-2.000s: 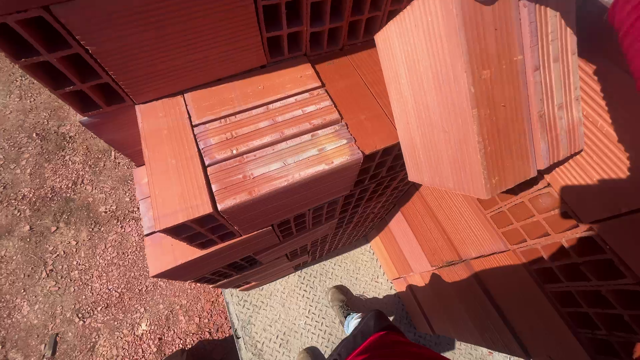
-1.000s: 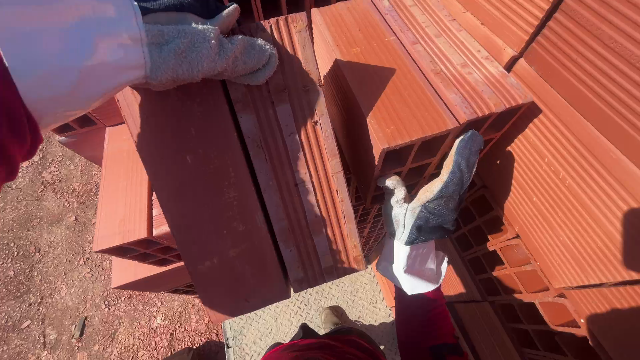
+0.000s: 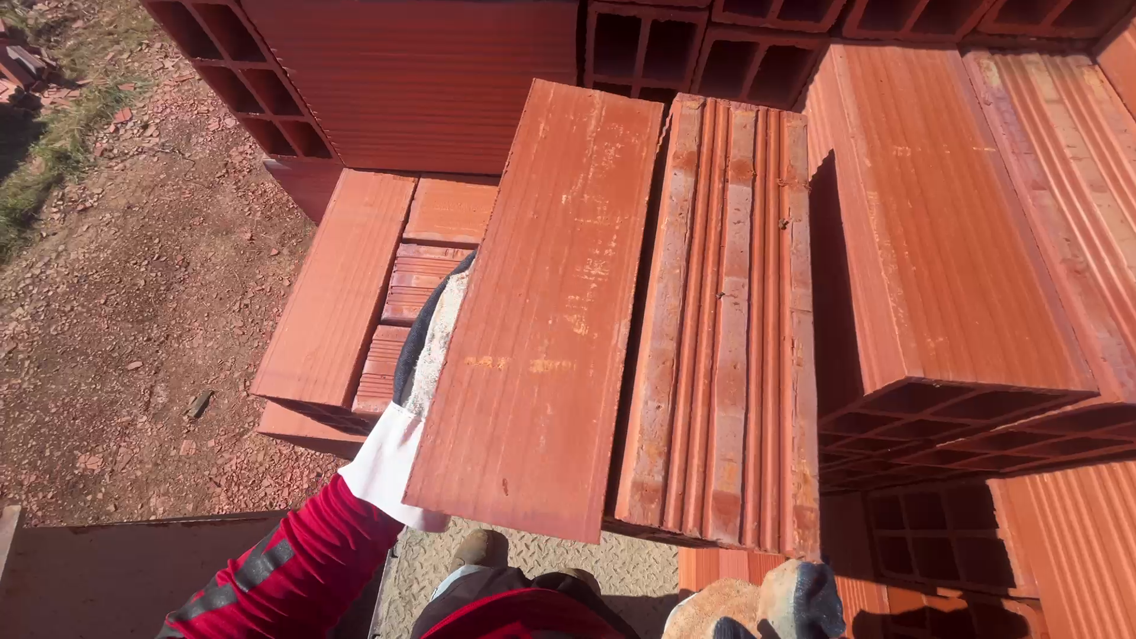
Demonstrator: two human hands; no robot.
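Note:
Two hollow clay bricks lie side by side in the middle of the view: a smooth-faced one (image 3: 541, 311) on the left and a ribbed one (image 3: 723, 328) on the right, a narrow dark gap between them. My left hand (image 3: 435, 355), in a white and dark work glove, is against the left side of the smooth brick; its fingers are mostly hidden behind it. Below the near end of the ribbed brick is my gloved right hand (image 3: 759, 603), fingers bent, partly cut off by the frame's bottom edge. Whether it touches the brick is unclear.
Stacked hollow bricks (image 3: 408, 89) rise at the far side, with more bricks (image 3: 967, 222) on the right and a lower stack (image 3: 337, 293) at left. My boots stand on a textured metal floor (image 3: 532, 550). Gravelly ground (image 3: 160, 293) lies beyond the floor's left edge.
My left hand has moved from the top of the bricks to their left side. My right hand has moved away from the right-hand brick stack to the near end of the ribbed brick.

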